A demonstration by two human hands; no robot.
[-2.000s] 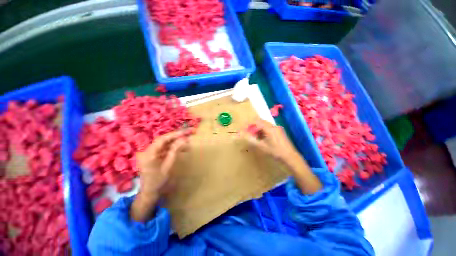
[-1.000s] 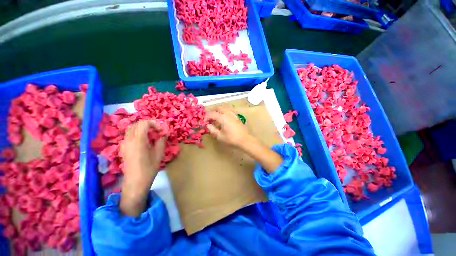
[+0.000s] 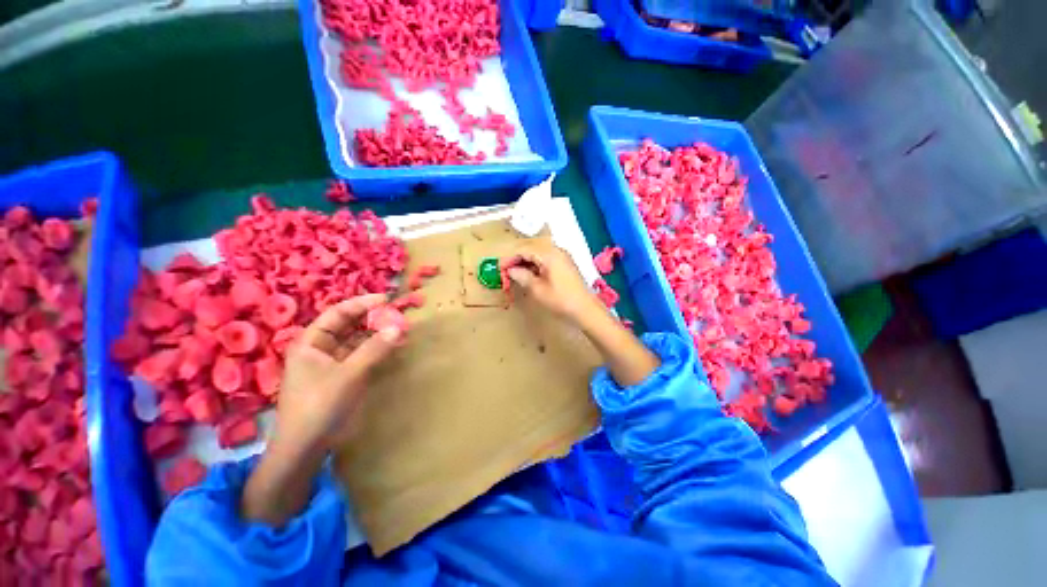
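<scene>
My left hand is at the left edge of the tan cardboard and holds a cup-shaped pink-red part between thumb and fingers. My right hand is at the green dish, holding a small pink-red part at the dish's right edge. The fingertips hide some of the small part. The cup-shaped parts and the thinner small parts lie in one pile left of the cardboard. A few small parts lie loose on the cardboard's left edge.
Blue trays of pink-red parts stand at the left, far side and right. A white bottle is at the cardboard's upper right. Joined pieces lie beside the right tray. A translucent grey bin stands far right.
My hands have left the pile. My left hand now holds a cup-shaped part over the cardboard edge; my right hand has moved right to the green dish with a small part. The view has shifted.
</scene>
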